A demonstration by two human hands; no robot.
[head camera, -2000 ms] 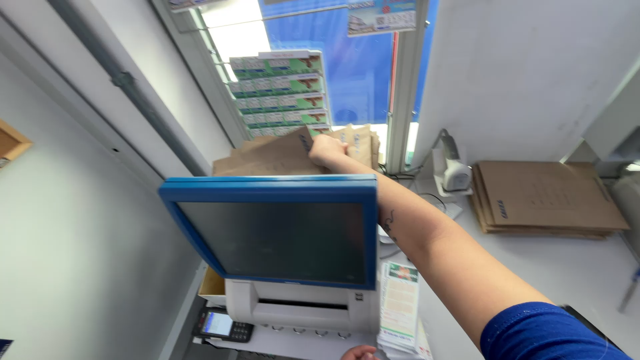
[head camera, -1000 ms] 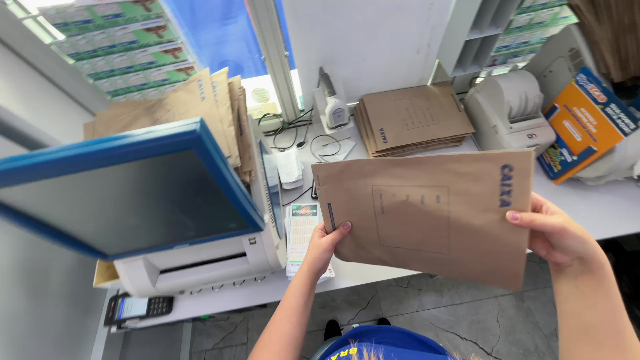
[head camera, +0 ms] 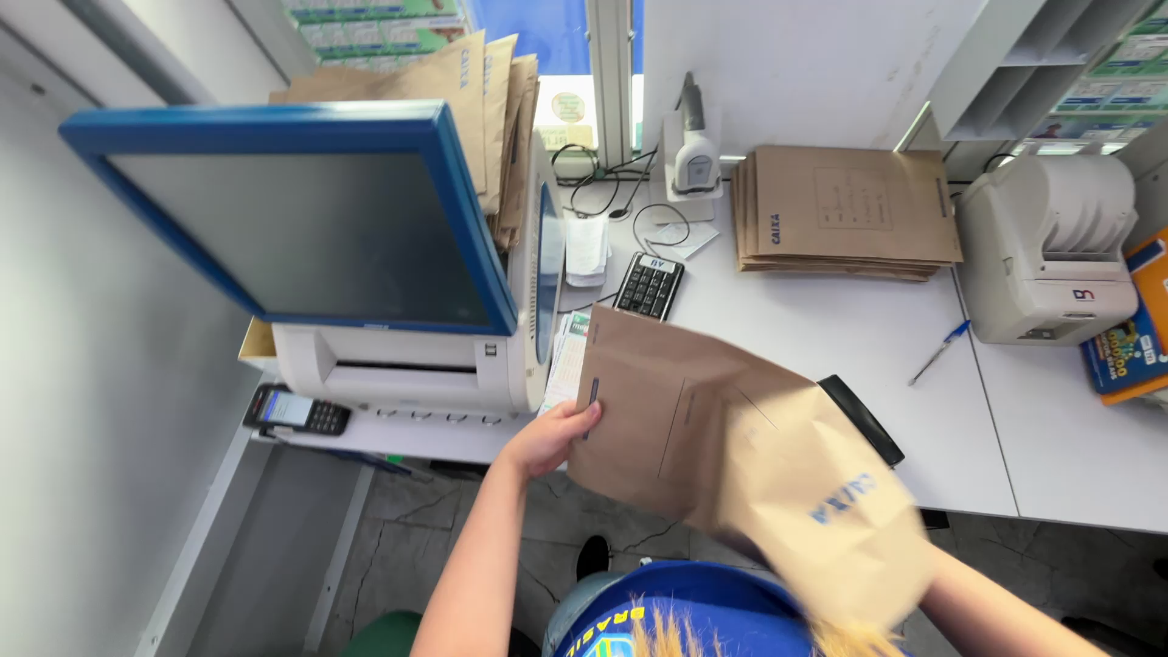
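A large brown paper envelope with blue print spans the space between my hands, above the desk's front edge. My left hand grips its left edge, thumb on the front face. Its right part bends toward me and is blurred. My right hand is hidden behind that bent end; only the forearm shows at the lower right. Similar envelopes lie in a neat stack at the back of the desk, and more stand upright behind the monitor.
A blue-framed monitor on a white machine stands at left, a card terminal beside it. Around the desk are a numeric keypad, a handheld scanner, a pen, a black flat object and a small printer. Cables lie near the window.
Two seconds ago an arm reached behind the monitor. One second ago both hands held the envelope flat; now its right end is bent toward me, with the right hand lower and out of sight.
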